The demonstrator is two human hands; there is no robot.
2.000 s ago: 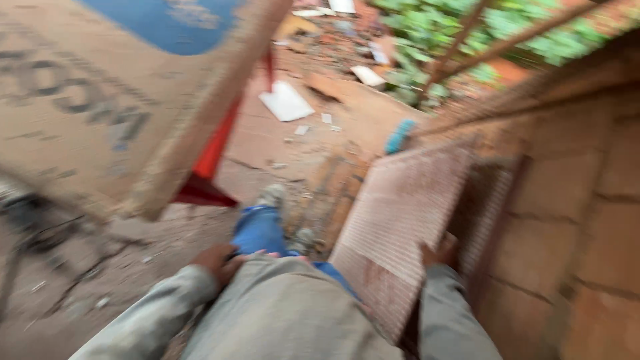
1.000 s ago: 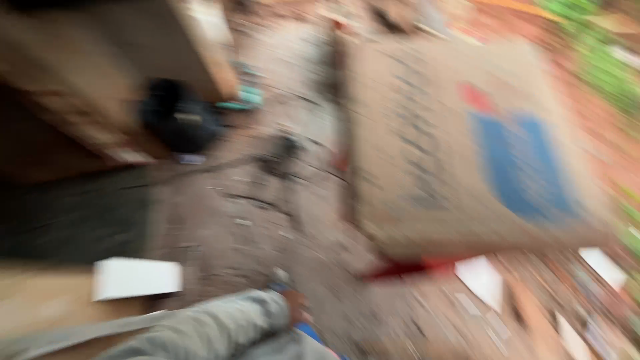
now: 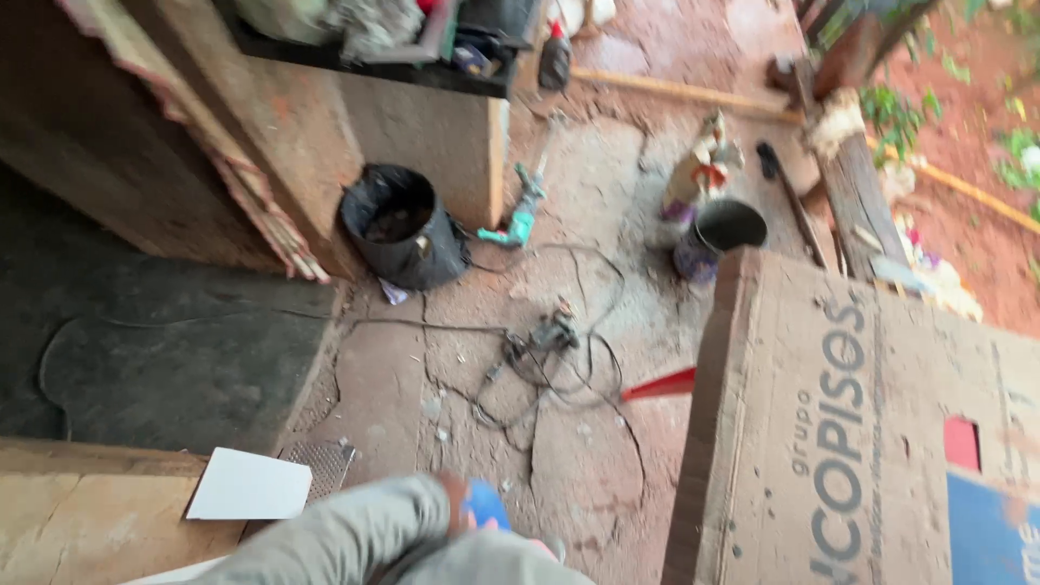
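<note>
My left hand (image 3: 452,502) hangs at the bottom of the view, close to my blue-clad leg; its fingers are mostly hidden by the grey sleeve and shirt, so its hold cannot be made out. My right hand is out of frame. Left of my sleeve lies a white tile piece (image 3: 250,484), with a perforated metal sheet (image 3: 321,467) beside it. A large printed cardboard box (image 3: 821,422) fills the lower right, and a red pointed part (image 3: 662,383) sticks out from its left side.
Tangled black cable (image 3: 561,390) lies on the cracked floor ahead. Beyond it are a black bucket (image 3: 398,231), a green power tool (image 3: 517,219) and a dark open pail (image 3: 731,227). A post (image 3: 861,195) stands at right; a doorway with dark floor (image 3: 187,349) opens at left.
The view has swung far to the left, from the ribbed panels near my right hand to the doorway and bucket. My right hand, seen at a panel two seconds ago, has left the view.
</note>
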